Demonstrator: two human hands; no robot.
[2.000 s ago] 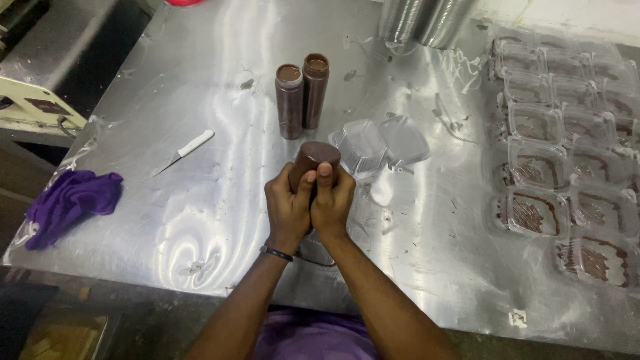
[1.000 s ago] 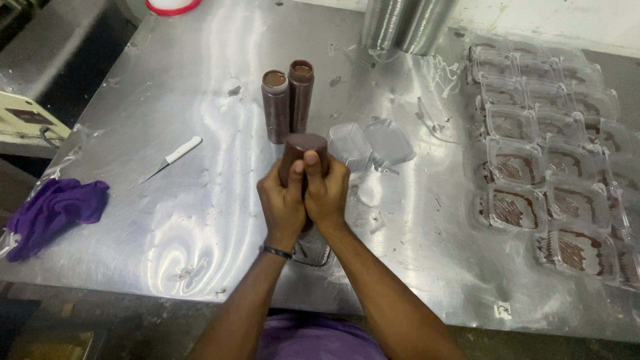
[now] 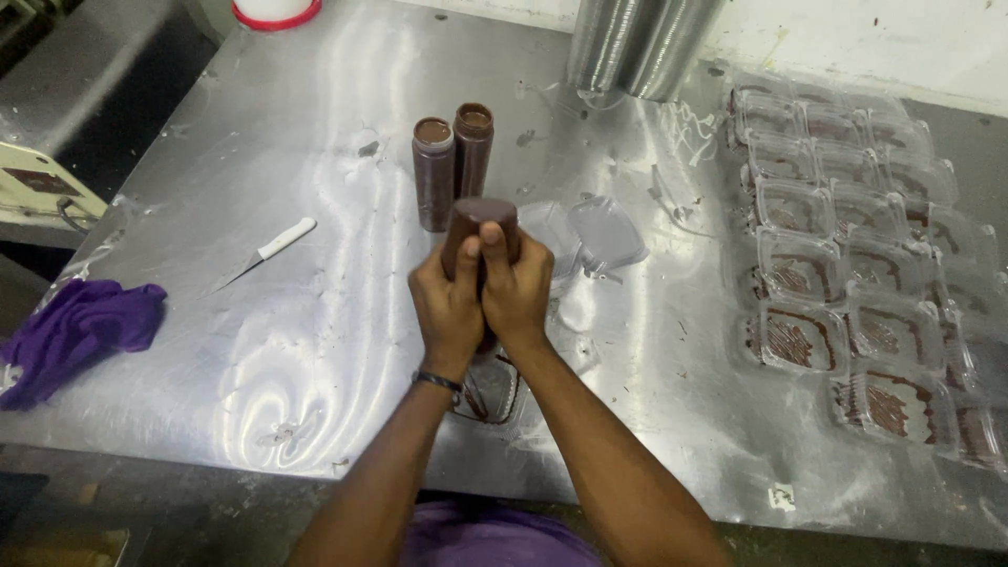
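Note:
Both my left hand (image 3: 447, 303) and my right hand (image 3: 516, 291) are wrapped around a brown squeeze bottle (image 3: 484, 214), thumbs side by side, its flat base upward. Its lower end is mostly hidden by my hands. Below my wrists lies a clear plastic container (image 3: 492, 394) with lines of chocolate sauce inside. Two uncapped bottles full of brown sauce, one on the left (image 3: 434, 173) and one on the right (image 3: 474, 146), stand just beyond my hands. An opened clear plastic container (image 3: 606, 232) lies to the right of the held bottle.
Rows of clear containers striped with chocolate (image 3: 799, 339) fill the right side of the steel table (image 3: 354, 315). Stacks of round foil-like containers (image 3: 602, 47) stand at the back. A white-handled knife (image 3: 287, 239) and a purple cloth (image 3: 87, 335) lie left. A red-rimmed white tub (image 3: 276, 16) is behind.
Inside the container under my wrists, more of the chocolate lines now shows than two seconds ago. Both hands have stayed around the bottle. The view has shifted slightly.

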